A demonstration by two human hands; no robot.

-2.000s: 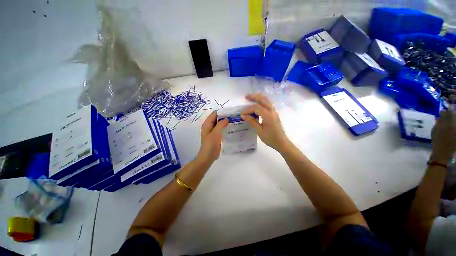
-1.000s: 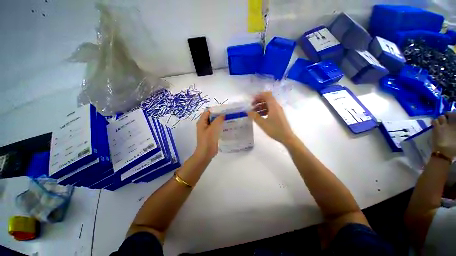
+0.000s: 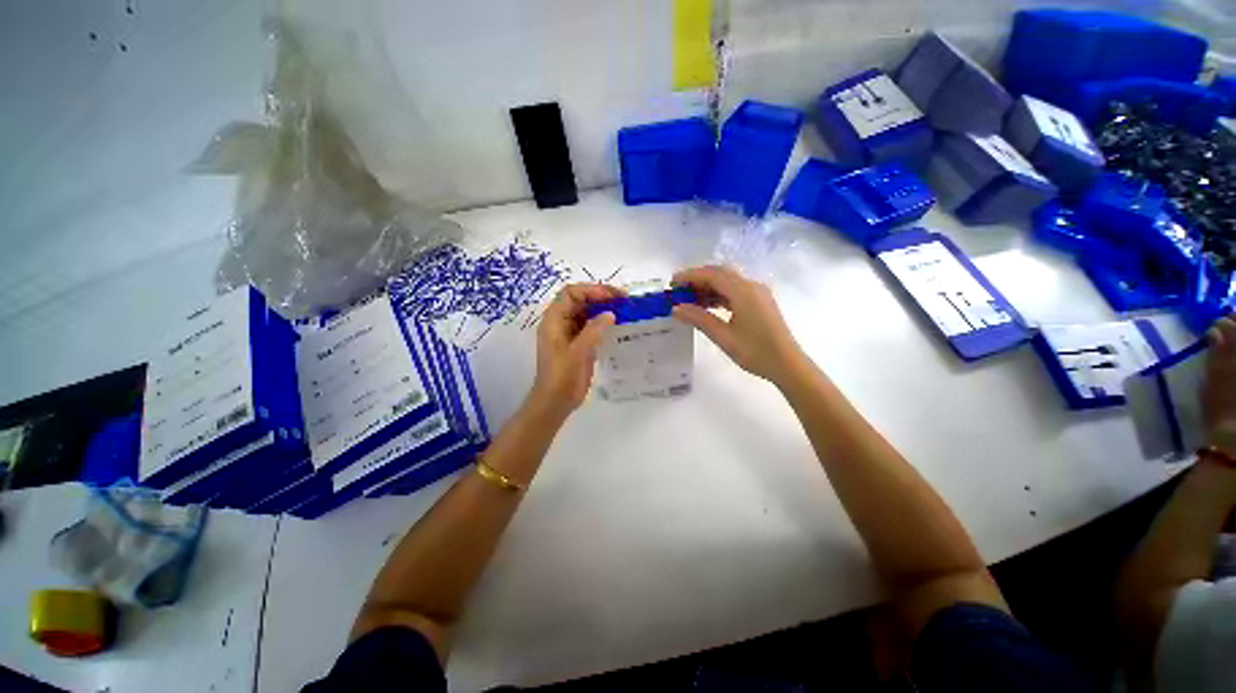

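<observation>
A retail box [image 3: 647,363] with a white printed face and a blue end flap stands in front of me at the middle of the table. My left hand [image 3: 575,349] grips its upper left corner. My right hand [image 3: 733,318] grips its upper right corner, with fingers on the blue flap [image 3: 643,307]. Whether the flap is fully tucked in cannot be told. A stack of finished boxes [image 3: 203,379] leans to the left of my hands, white faces up and blue sides showing.
Thin blue-and-white strips [image 3: 481,284] lie behind the boxes, by a clear plastic bag [image 3: 305,203]. Blue trays [image 3: 667,160] and a black rectangle [image 3: 544,154] are at the wall. More boxes [image 3: 952,295] and another person's hand [image 3: 1220,386] are at right. A tape roll [image 3: 68,620] is far left.
My right hand has come back onto the box's upper right corner, and the blue flap now shows between both hands. At right, the other person's hand has shifted beside a box.
</observation>
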